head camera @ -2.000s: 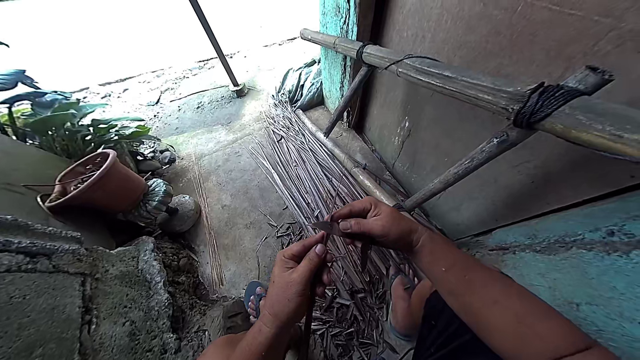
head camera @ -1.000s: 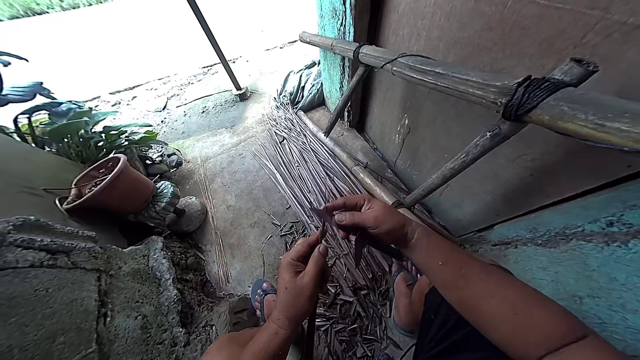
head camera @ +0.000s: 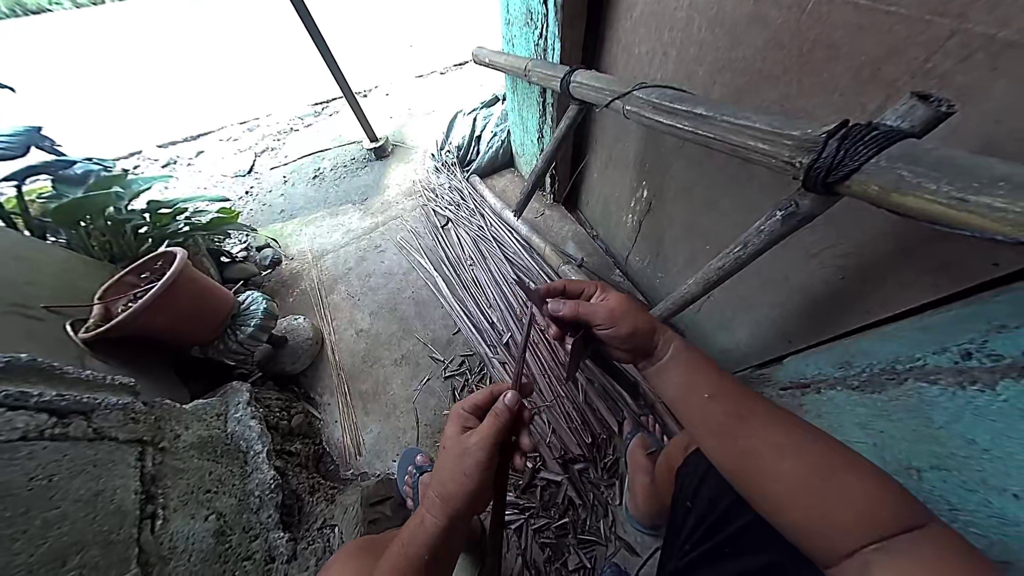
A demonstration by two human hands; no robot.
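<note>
My left hand point(head camera: 486, 436), low in the middle of the view, is closed around a thin dark stalk point(head camera: 522, 352) whose tip points up toward my other hand. Above and to the right, my right hand point(head camera: 596, 316) grips a small dark knife point(head camera: 532, 296); its blade juts out to the upper left past the fingers, close to the stalk's tip. Whether blade and stalk touch I cannot tell. Under both hands lies a long bundle of thin dry stalks point(head camera: 480, 272) on the concrete floor. Short cut pieces point(head camera: 560, 512) are heaped between my feet.
A bamboo rail point(head camera: 680, 120) lashed with black cord runs along the wall at right. At left stand a tilted terracotta pot point(head camera: 188, 308), a round stone point(head camera: 296, 346) and a broken concrete block point(head camera: 80, 480). A few thin sticks point(head camera: 332, 360) lie on the floor; a metal pole point(head camera: 336, 72) rises beyond.
The stalk above my left hand now shows clearly, with its tip up near the knife. The gap between my hands is wider than two seconds ago.
</note>
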